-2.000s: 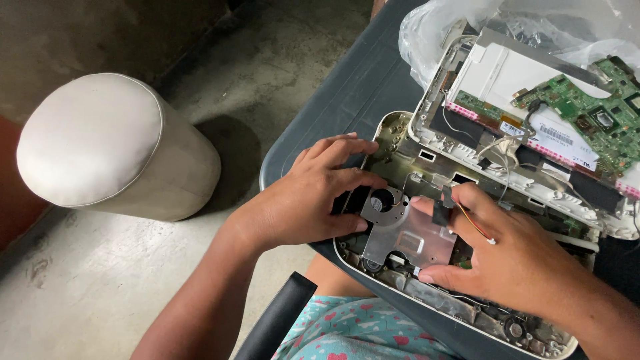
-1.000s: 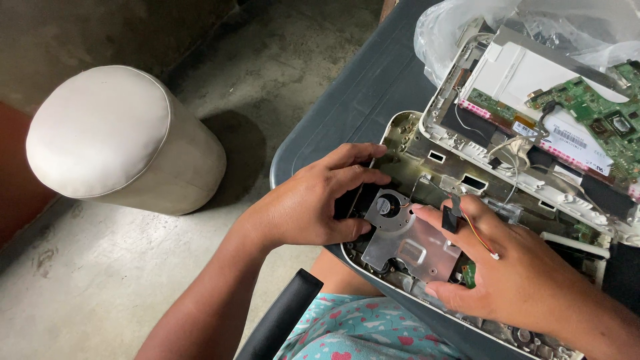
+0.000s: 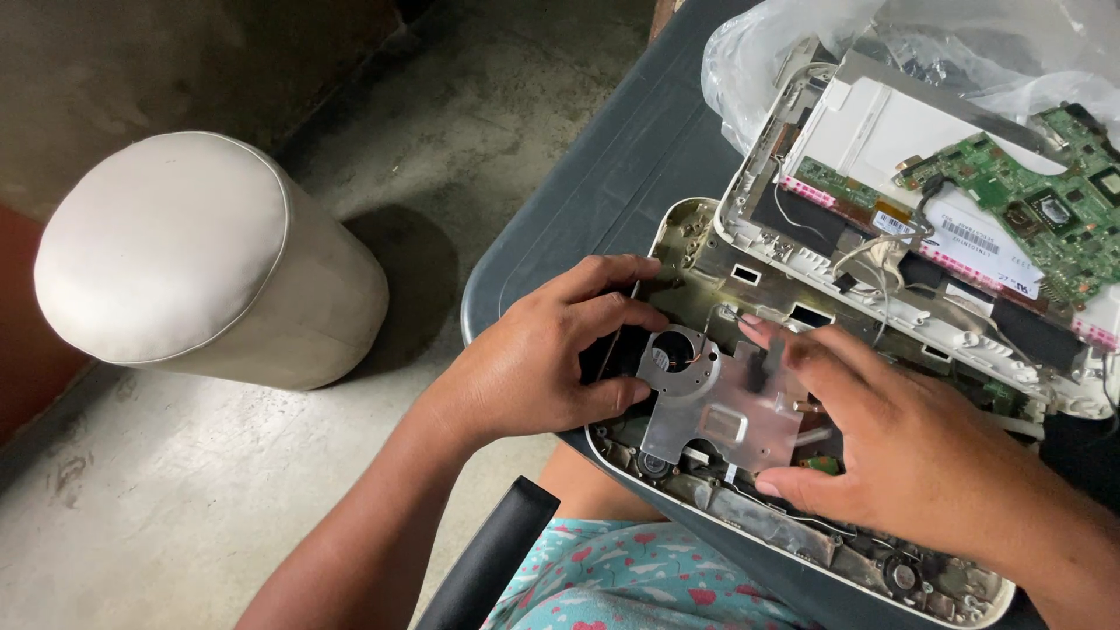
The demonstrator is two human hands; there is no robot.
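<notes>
A silver metal plate with a round fan [image 3: 723, 398] lies in an opened laptop base [image 3: 792, 534] with a pale rim. My left hand [image 3: 560, 350] has its thumb and a finger at the fan's left edge, while another finger rests near the base's rim. Over the plate's right side is my right hand [image 3: 884, 420], its thumb by the plate's lower right edge. The upper fingertips are beside a thin cable with a small white connector [image 3: 726, 311], above the plate; whether they grip the cable is unclear. A dark strip on the plate is blurred.
A laptop screen assembly [image 3: 840, 271] overlaps the base's far side, with a green circuit board [image 3: 1041, 206] on it. Behind lies a clear plastic bag [image 3: 744, 70]. All rest on a dark table [image 3: 586, 201]. A white round stool [image 3: 166, 254] stands left, a black armrest [image 3: 490, 560] below.
The thin cable and its white connector stood out over the back of my right hand; now the connector is above the plate, near my right fingertips. My left hand stays by the fan.
</notes>
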